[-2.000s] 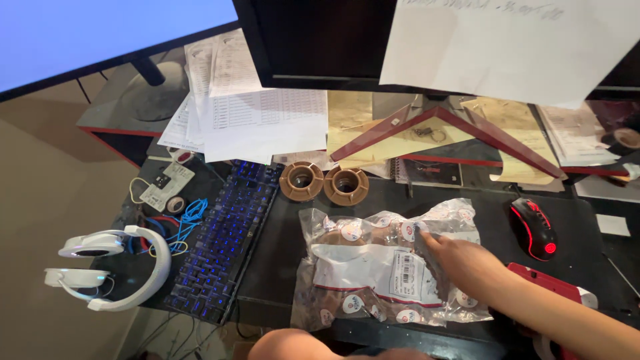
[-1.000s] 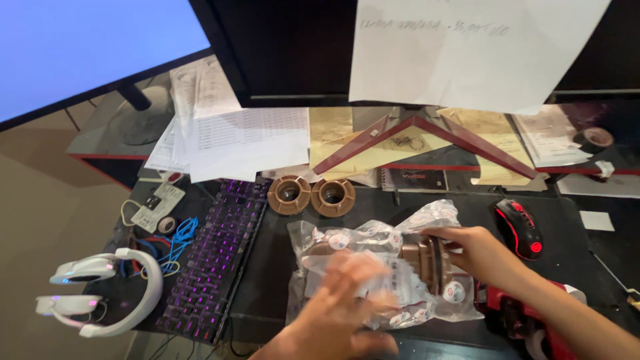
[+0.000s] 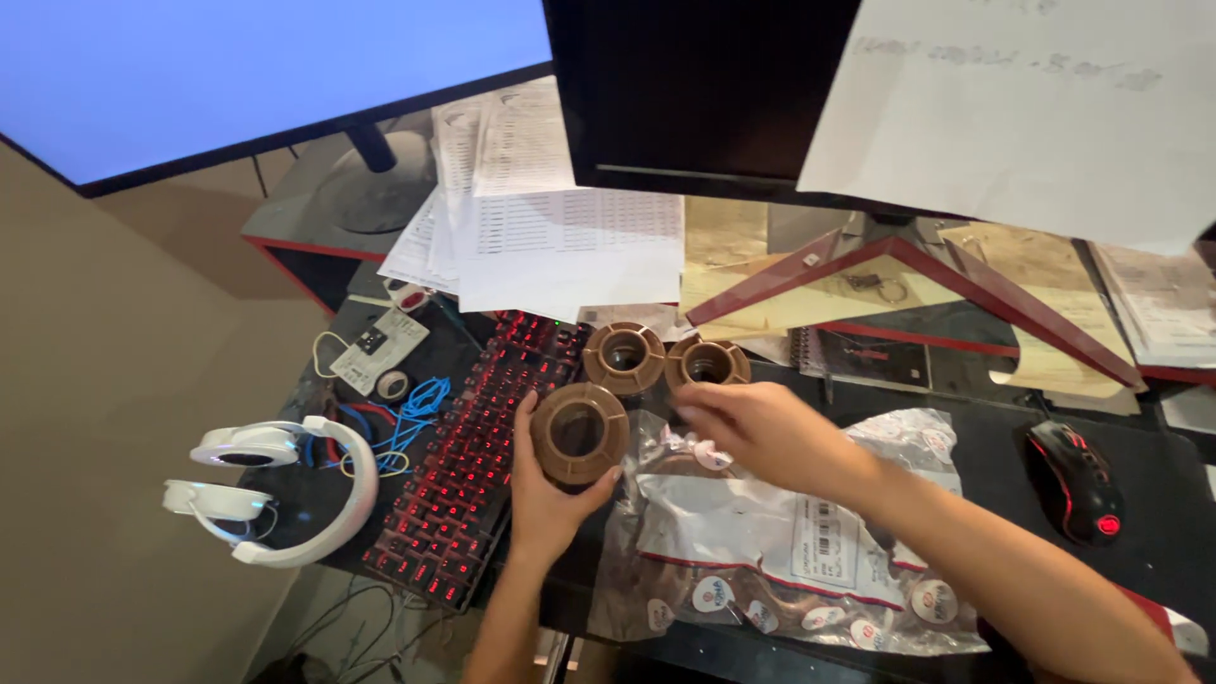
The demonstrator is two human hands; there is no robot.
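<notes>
My left hand [image 3: 551, 503] grips a brown plastic flanged fitting [image 3: 540, 442], its round opening facing up, over the right edge of the keyboard. My right hand [image 3: 746, 423] is raised over the upper left part of a clear plastic bag [image 3: 627, 570], just below one of the standing fittings; its fingertips are blurred, and nothing shows clearly in them. Two similar brown fittings, a left one [image 3: 624, 358] and a right one [image 3: 731, 365], stand side by side behind my hands. The bag holds more brown parts and a white packet [image 3: 722, 518] with a printed label.
A lit keyboard [image 3: 446, 513] lies left of the bag, with white headphones [image 3: 356, 494] and blue cable [image 3: 418, 418] beyond it. A black mouse [image 3: 1073, 480] rests at the right. Behind are papers [image 3: 570, 247] and a monitor's red stand [image 3: 798, 280].
One second ago my right hand was at a brown fitting over the bag. Now my left hand, which was over the bag, holds a fitting farther left, and my right hand has moved left.
</notes>
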